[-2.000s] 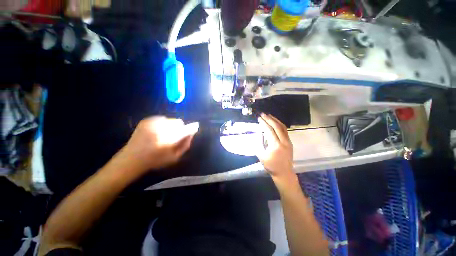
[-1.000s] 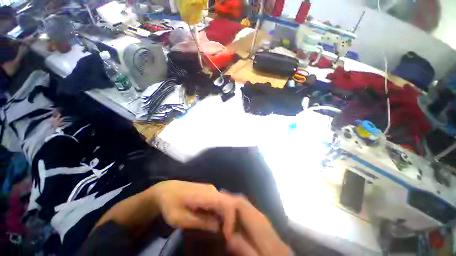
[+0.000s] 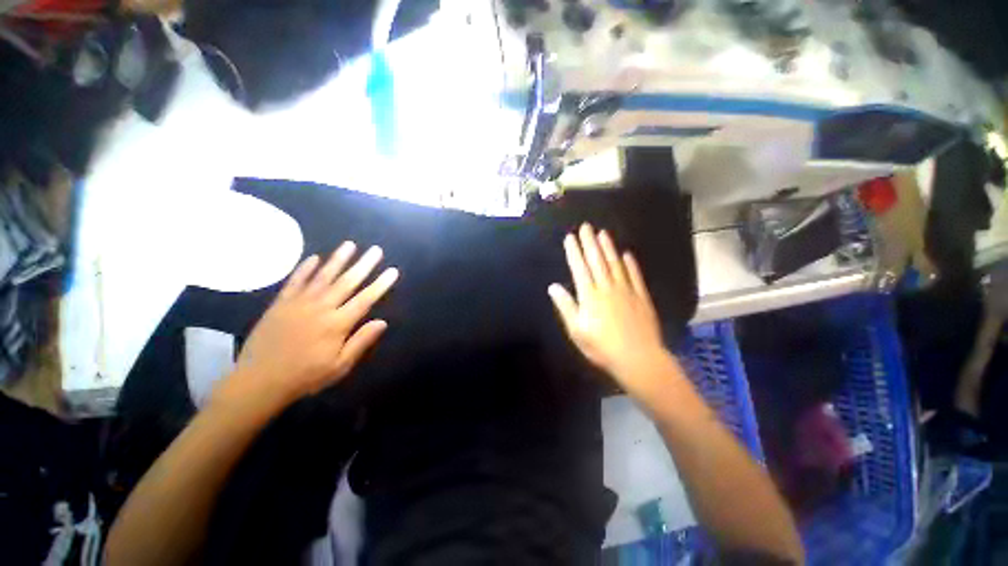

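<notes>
A large black garment panel (image 3: 464, 287) lies across the white table and hangs over its front edge toward my lap. It has a curved cutout at its left. My left hand (image 3: 315, 321) lies palm down on the panel with fingers spread. My right hand (image 3: 606, 299) lies flat on the panel, fingers a little apart, just below the needle area. The panel's upper edge reaches the presser foot (image 3: 544, 182) of the white sewing machine (image 3: 707, 66). Glare hides whether the cloth is under the foot.
The work lamp (image 3: 381, 100) glares left of the needle. A dark pile of small cut pieces (image 3: 801, 238) lies at the right of the bed. A blue plastic basket (image 3: 724, 381) stands below. A grey-white bundle (image 3: 28, 260) lies far left.
The view has swung back from the wider room to the machine. My hands, close together one second ago, are now apart and flat on the black panel, which shows its curved left edge.
</notes>
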